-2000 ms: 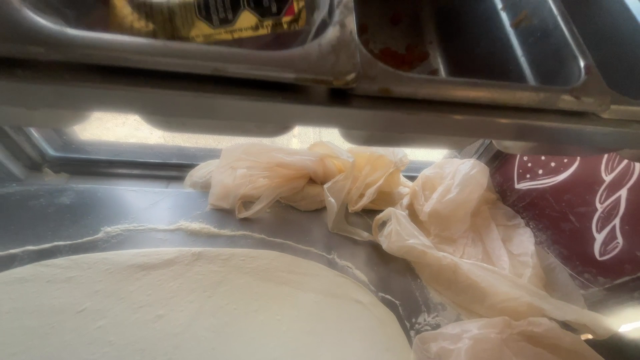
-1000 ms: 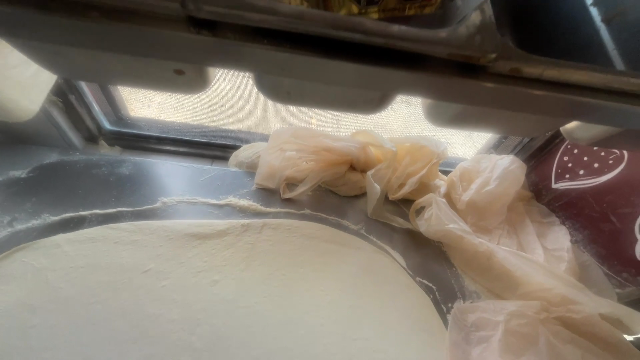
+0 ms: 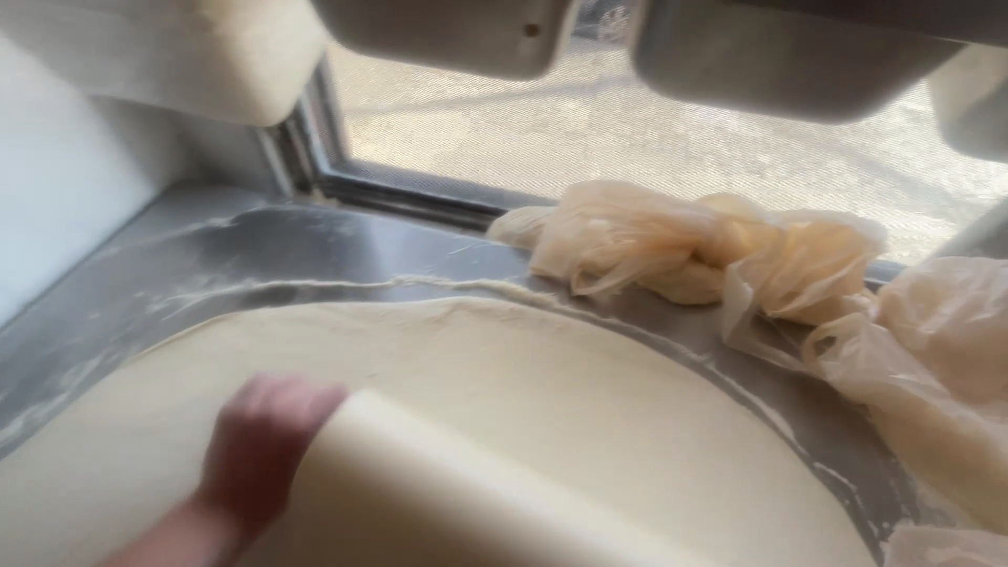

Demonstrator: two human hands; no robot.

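A wide, thin sheet of pale dough (image 3: pixel 504 354) lies across the floury metal counter. Near its lower left, my left hand (image 3: pixel 272 441) is blurred, with the fingers curled at the left end of a pale rounded ridge (image 3: pixel 472 472). That ridge slopes down to the right and out of the bottom of the view; it looks like dough folded or rolled over, and whether a rolling pin lies inside cannot be told. A thin, uneven line of dough or flour (image 3: pixel 425 281) runs just outside the sheet's far edge. My right hand is out of view.
Knotted, crumpled thin plastic bags (image 3: pixel 677 244) lie along the back and right of the counter (image 3: pixel 315 244). Behind them is a window (image 3: pixel 488 142) with a dark frame. Metal pans (image 3: pixel 449 31) hang overhead, their undersides low over the work surface. A pale wall stands at left.
My left hand has come into view over the dough, and a raised ridge now shows beside it. The dough lay flat in the visible part earlier. The view has swung down and left.
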